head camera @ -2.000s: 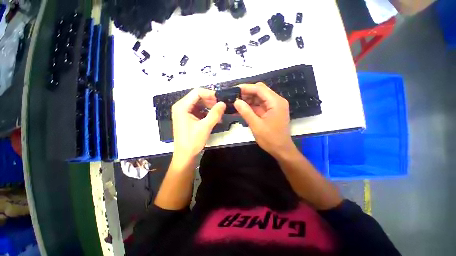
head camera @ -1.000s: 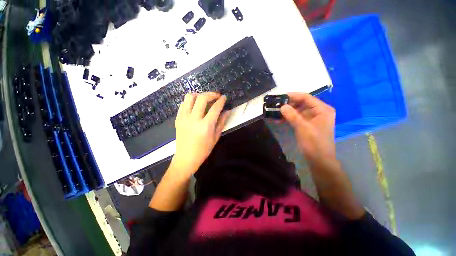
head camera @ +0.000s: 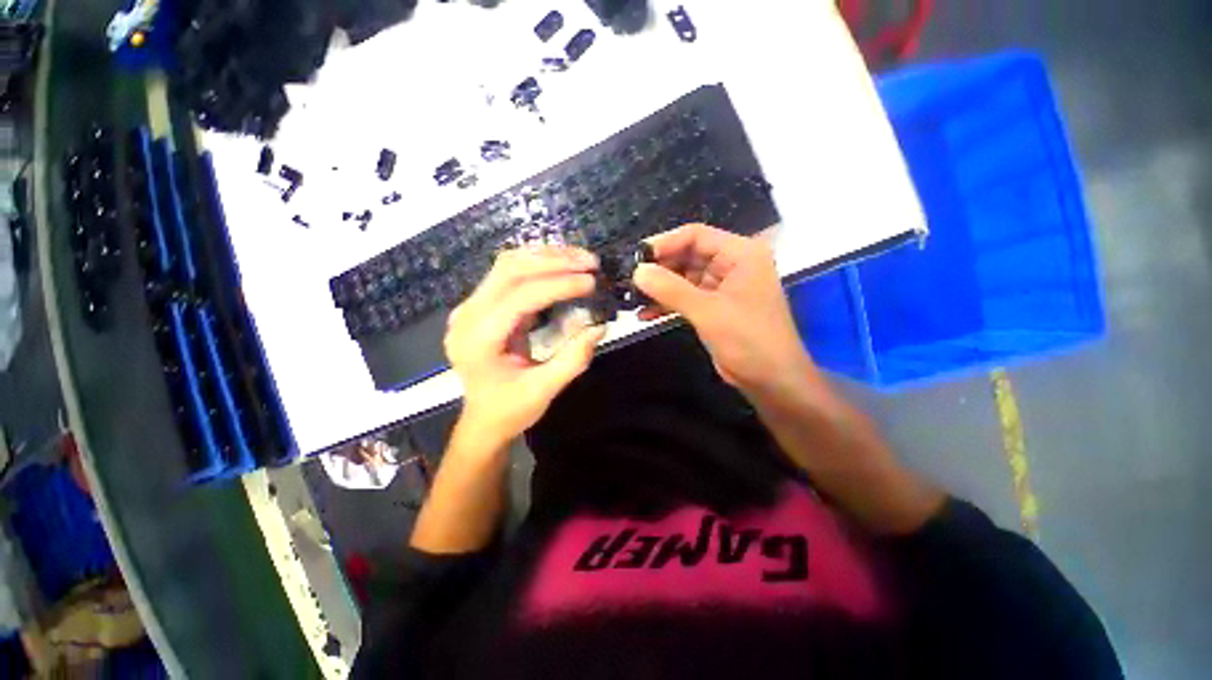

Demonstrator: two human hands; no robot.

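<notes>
A small black assembly (head camera: 622, 276) is held between my two hands, over the near edge of the black parts tray (head camera: 412, 351). My right hand (head camera: 724, 299) grips it with thumb and fingertips. My left hand (head camera: 522, 332) has its fingers at the assembly's left side; whether it holds a small part is hidden by the fingers. The tray lies slanted on the white table, its pockets filled with tiny shiny pieces. Small black inserts (head camera: 386, 165) lie scattered beyond the tray.
Black housings (head camera: 253, 67) are heaped at the table's far left. Stacked trays with blue edges (head camera: 200, 339) stand at the left beside the dark green conveyor (head camera: 113, 465). A blue bin (head camera: 984, 226) is on the floor at right. A white bundle (head camera: 362, 462) is below the table edge.
My right hand has brought the assembly left from beyond the tray's right side. My left hand has lifted from the tray pockets and meets it. The view has shifted slightly.
</notes>
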